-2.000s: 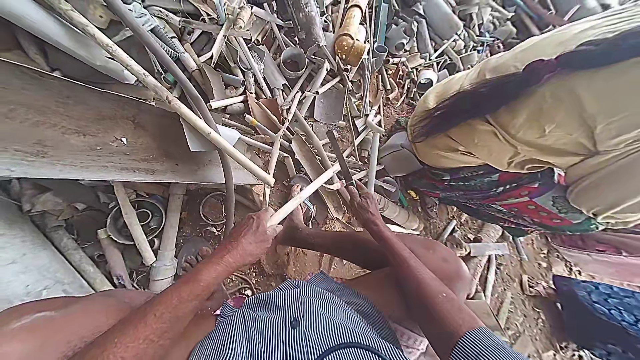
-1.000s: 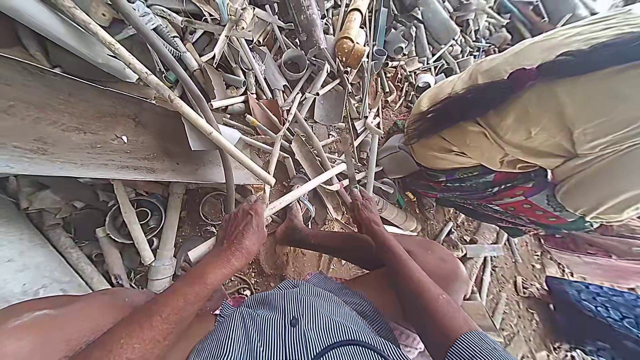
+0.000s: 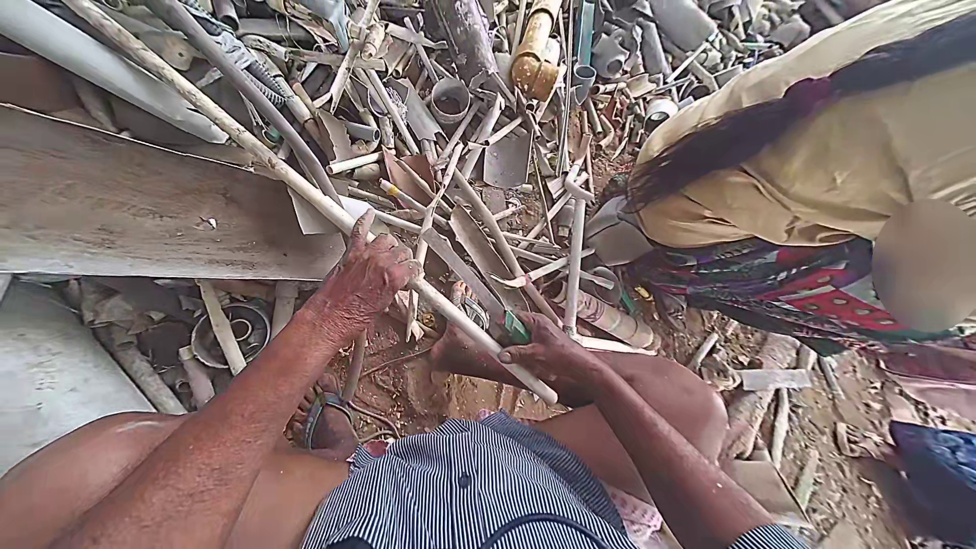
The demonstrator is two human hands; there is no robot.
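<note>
My left hand (image 3: 370,278) is closed around a whitish plastic pipe (image 3: 473,324), whose free end points down to the right. Beyond the hand a long pale pole (image 3: 229,126) runs to the upper left, in line with the pipe; the hand hides whether they are one piece. My right hand (image 3: 545,351) grips the green handle (image 3: 516,328) of a tool with a long flat blade (image 3: 461,267), which slants to the upper left, just beyond the pipe. The right thumb lies against or close to the pipe near its lower end. The blade's edge is too unclear to identify.
Scrap pipes and fittings lie heaped ahead, including a yellowish pipe fitting (image 3: 534,72). A wide dirty board (image 3: 152,206) stands left, with a round metal part (image 3: 232,334) below it. A person in a tan shirt (image 3: 808,160) is close on the right.
The pipe at my left hand slanted up to the right before; now it points down to the right. My left hand has moved up and forward, and the right hand's blade now leans left.
</note>
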